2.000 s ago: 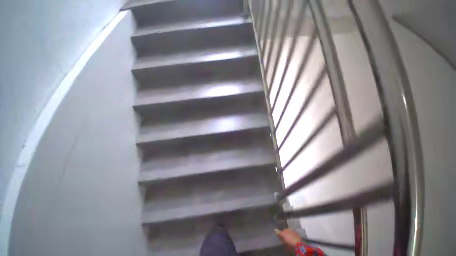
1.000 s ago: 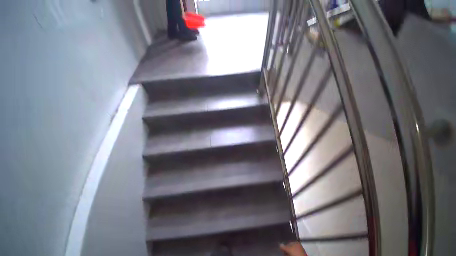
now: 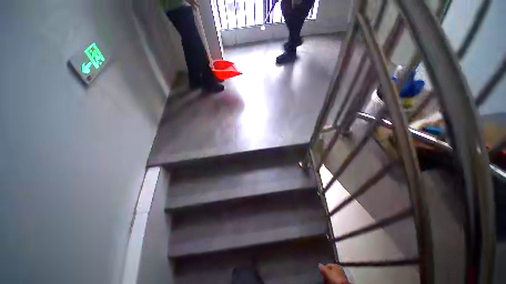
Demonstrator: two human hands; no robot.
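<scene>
Grey steps [image 3: 247, 222] run down in front of me to a grey landing. A shiny steel handrail [image 3: 480, 166] with bars rises along the right side. My right hand [image 3: 334, 273] is small and cut off by the bottom edge, left of the lowest bars and apart from them. Its fingers look curled, but whether it holds anything cannot be told. My left hand is not in view. A dark foot or leg shows at the bottom centre on the steps.
A person's dark-clothed legs [image 3: 194, 50] stand at the landing's left beside a red dustpan [image 3: 224, 70]. Another person's legs [image 3: 294, 25] are near the barred window [image 3: 241, 13]. A green exit sign [image 3: 90, 62] hangs on the left wall. Mixed items [image 3: 410, 87] lie behind the railing.
The view has moved down the stairs, so the landing is nearer and fewer steps show. The second person, the exit sign and more items behind the railing have come into view.
</scene>
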